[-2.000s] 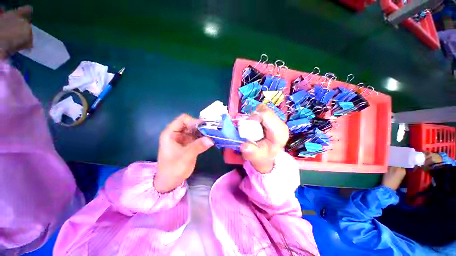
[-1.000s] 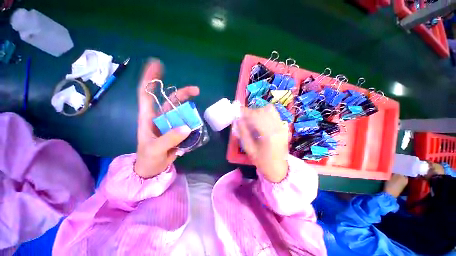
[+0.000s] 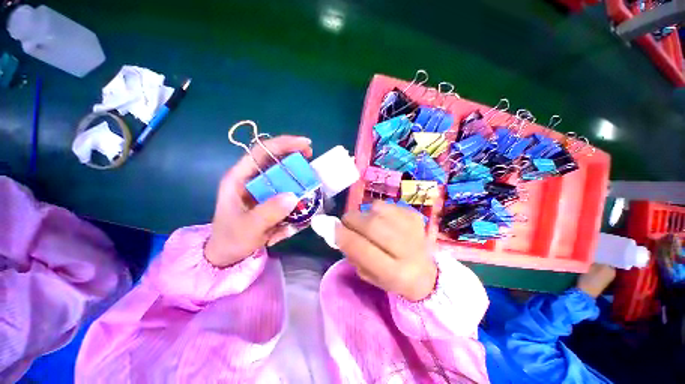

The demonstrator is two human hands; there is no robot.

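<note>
My left hand [image 3: 251,206] holds a light-blue binder clip [image 3: 283,178] with its wire handles pointing up and left. The clip's jaws grip a round dark watch head [image 3: 305,209] with a shiny rim and some red and white marks. My right hand [image 3: 387,244] is just right of it, with a small white wiping cloth [image 3: 327,229] at its fingertip, close to the rim; whether they touch is unclear. A white solvent bottle [image 3: 337,170] stands behind, between the hands and the tray.
A red-pink compartment tray [image 3: 481,257] at right holds many clipped pieces. At left lie a tape roll [image 3: 126,136], crumpled tissue [image 3: 135,91], a pen [image 3: 161,116] and a white bottle [image 3: 58,41]. A neighbour's blue sleeve [image 3: 541,339] is at lower right, a pink sleeve [image 3: 52,262] at left.
The clip was between both hands, then in my left hand alone, which has since moved slightly right. My right hand has moved down from beside the bottle to the watch head, showing white cloth.
</note>
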